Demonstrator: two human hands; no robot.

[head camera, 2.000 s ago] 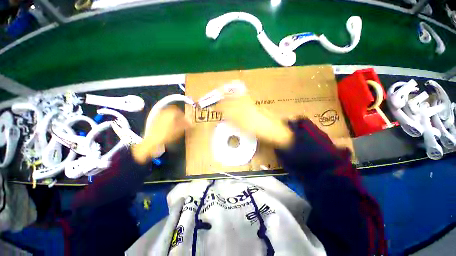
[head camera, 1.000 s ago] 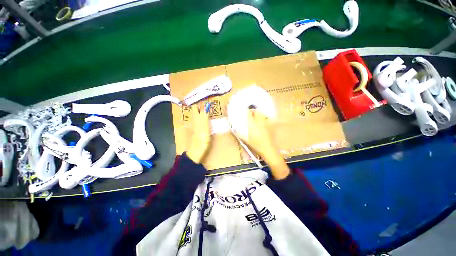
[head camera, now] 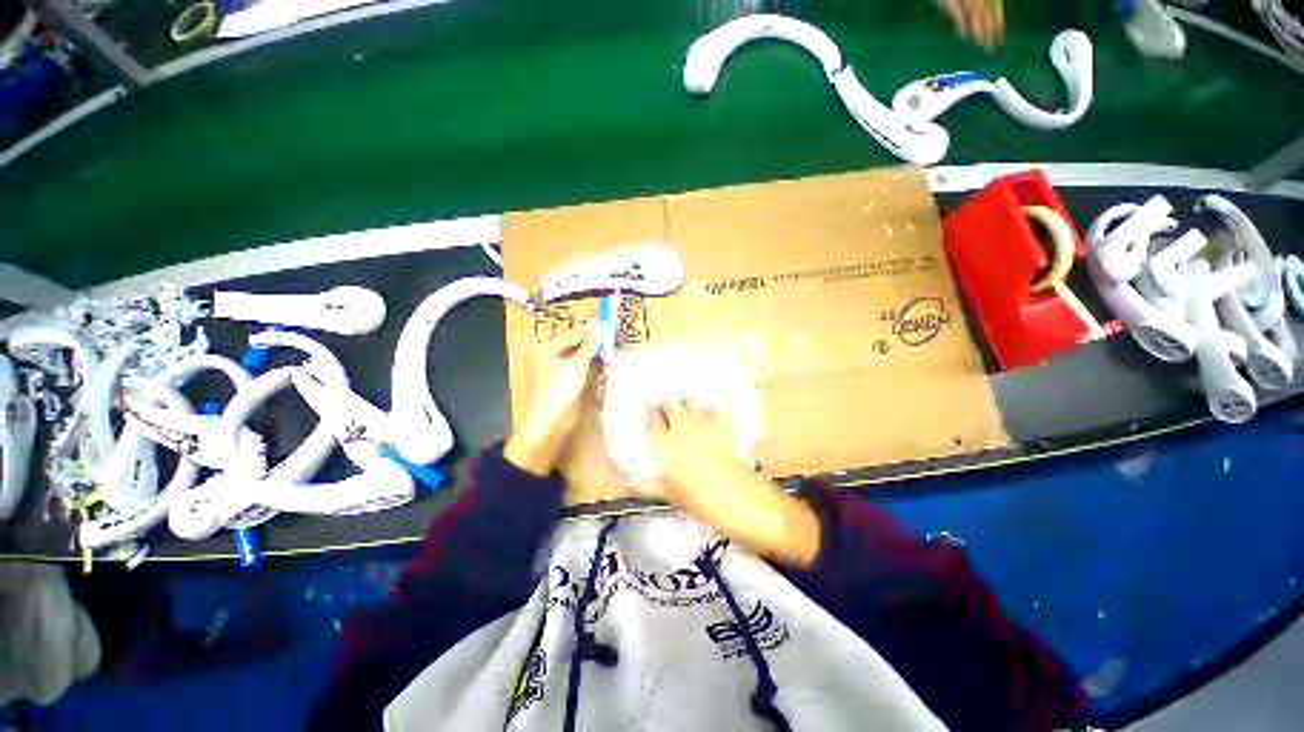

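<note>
A white tape roll lies over the cardboard mat. My right hand is on the roll's lower part, with its fingers near the centre. My left hand holds a small blue battery upright at its fingertips, at the roll's upper left edge. Whether a tape piece touches the battery is too bright to tell. A white curved shell lies just above the battery and is joined at its left end to another curved shell off the mat.
Tangled white shells with blue pieces and fine scraps lie at left. A red tape dispenser and more shells are at right. Linked shells lie on the green conveyor. Another person's hand shows beyond.
The roll has moved down and left with my right hand. The blue battery now stands up at my left fingertips. The shell above has turned flatter. Another person's hand has appeared at the top.
</note>
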